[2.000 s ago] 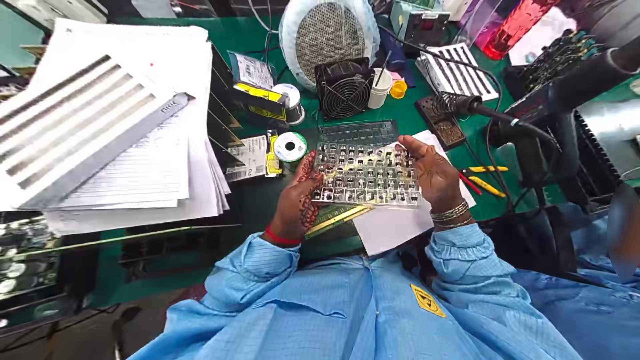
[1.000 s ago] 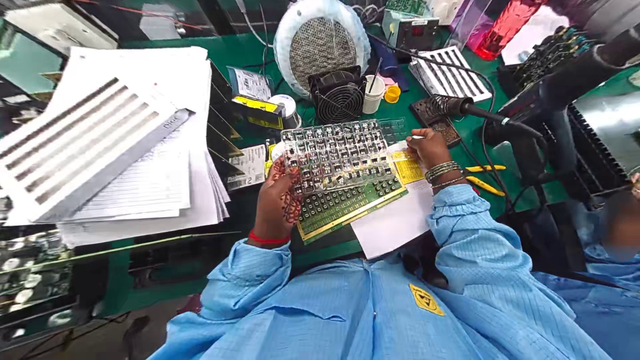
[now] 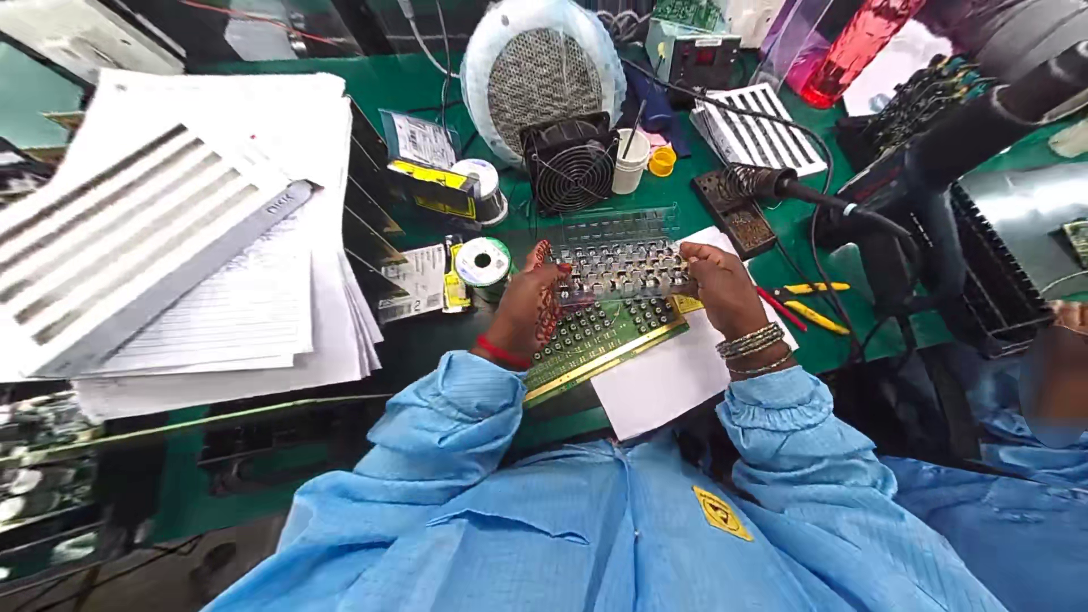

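My left hand (image 3: 529,304) grips the left end of a clear plastic component tray (image 3: 627,270) filled with small metallic parts. At the tray's right end, the fingers of my right hand (image 3: 724,287) hold its edge. Partly under the tray, on the near side, lies a green circuit board (image 3: 595,336) with rows of small round components and a gold-coloured edge. Beyond the held tray is another clear plastic piece (image 3: 620,223). White paper (image 3: 654,374) lies beneath, to the right of the board.
Solder spools (image 3: 483,262), a black fan (image 3: 571,166) and a white cup (image 3: 630,161) stand beyond my hands. Yellow-handled pliers (image 3: 816,310) and a soldering iron (image 3: 795,185) lie to the right. A tall paper stack (image 3: 221,323) is at left. Another person's hand (image 3: 1069,319) shows at far right.
My right hand, low over the board's right side a second ago, now grips the tray's right end. The tray has tilted differently, and the board beneath it is partly covered.
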